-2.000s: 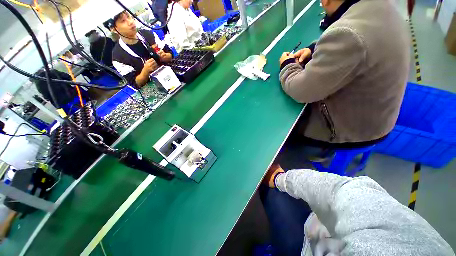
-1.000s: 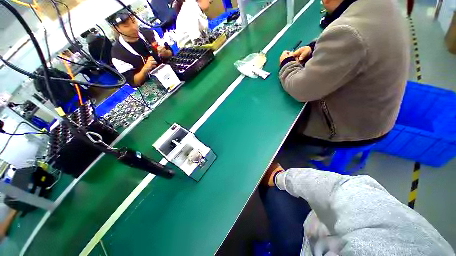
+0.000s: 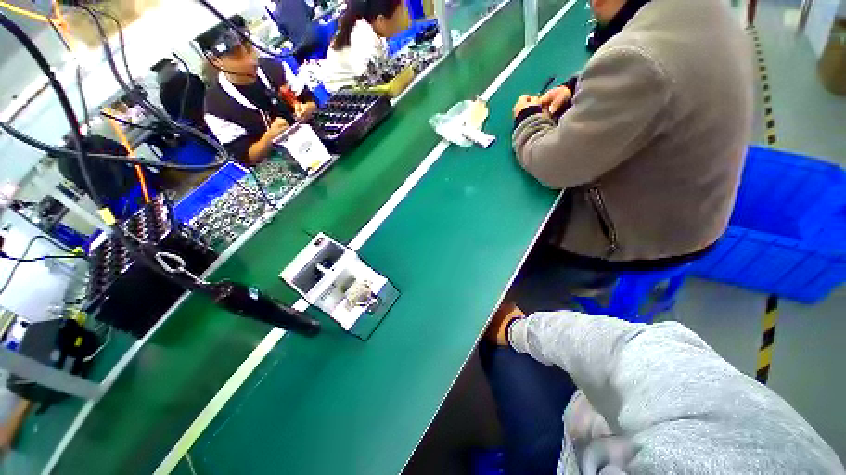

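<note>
A small white-grey feeder box (image 3: 322, 266) with open top compartments stands on the green line top (image 3: 445, 241). A small silvery pile lies in its front compartment. A black electric screwdriver (image 3: 264, 307) hangs from a cable beside the box, untouched. My right hand (image 3: 504, 327) is low at the bench edge, at the end of a grey sleeve. Its fingers are hidden, so its grip does not show. My left hand is out of the picture.
A person in a brown jacket (image 3: 649, 121) sits ahead at right, near a blue crate (image 3: 788, 227). A clear plastic bag (image 3: 455, 125) lies on the line. Across it are a person (image 3: 243, 102), black trays (image 3: 352, 121), silvery parts (image 3: 232, 209) and hanging cables (image 3: 56, 83).
The view has shifted slightly. The person across the line has lowered their head. My right arm, the box and the screwdriver have not visibly moved.
</note>
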